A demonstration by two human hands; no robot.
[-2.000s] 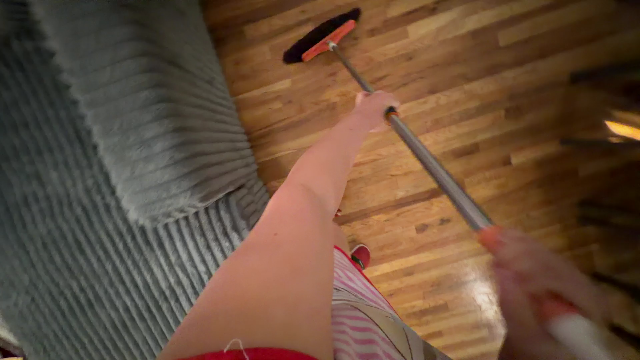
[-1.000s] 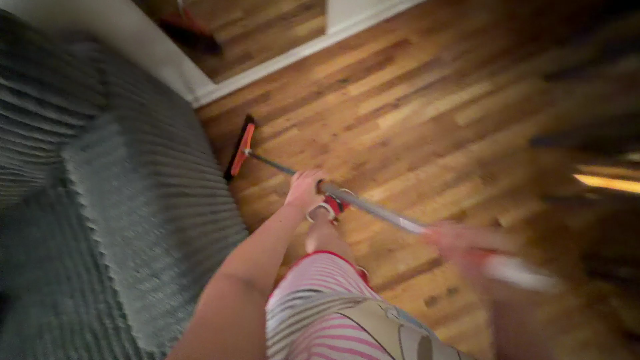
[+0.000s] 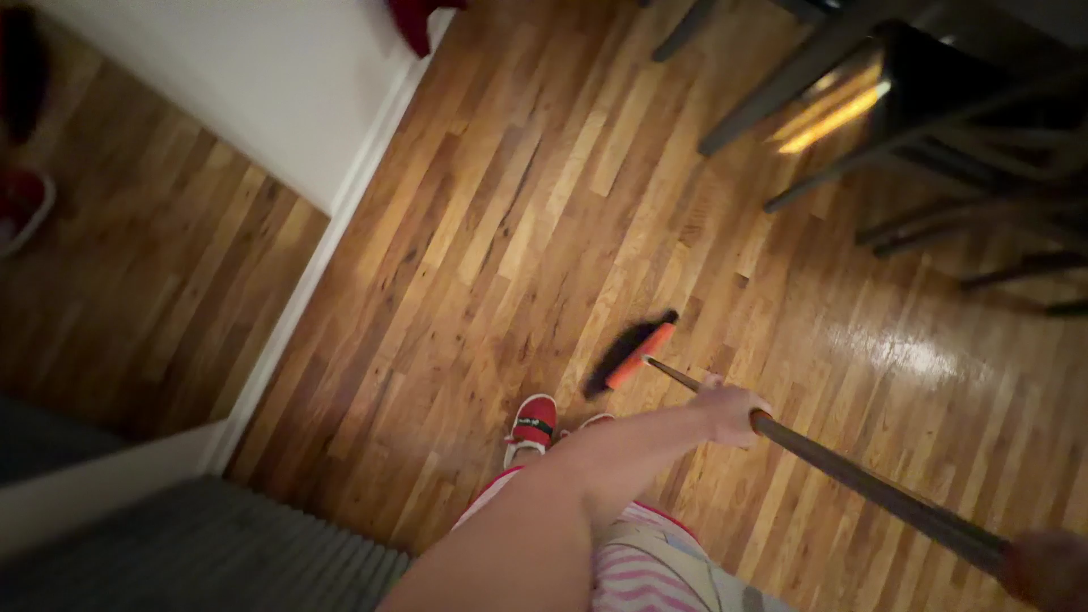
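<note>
A long-handled broom (image 3: 650, 355) with an orange head and dark bristles rests on the wooden floor (image 3: 476, 323), just ahead of my red shoes (image 3: 534, 421). My left hand (image 3: 733, 413) is wrapped around the lower part of its pole (image 3: 875, 487). At the right edge, blurred and partly out of frame, my right hand (image 3: 1047, 571) grips the upper part of the same pole. My left arm crosses in front of my striped clothing and hides part of one shoe.
A white baseboard (image 3: 297, 314) borders a mirror (image 3: 153, 280) and white wall at left. Gray ribbed upholstery (image 3: 212, 544) fills the lower left. Dark chair legs (image 3: 765, 93) stand at upper right. Red cloth (image 3: 414, 25) hangs by the wall.
The broom head has moved away from beside the gray sofa to the floor near my feet, both hands still on the pole. The view has turned, bringing in more mirror, wall and chairs.
</note>
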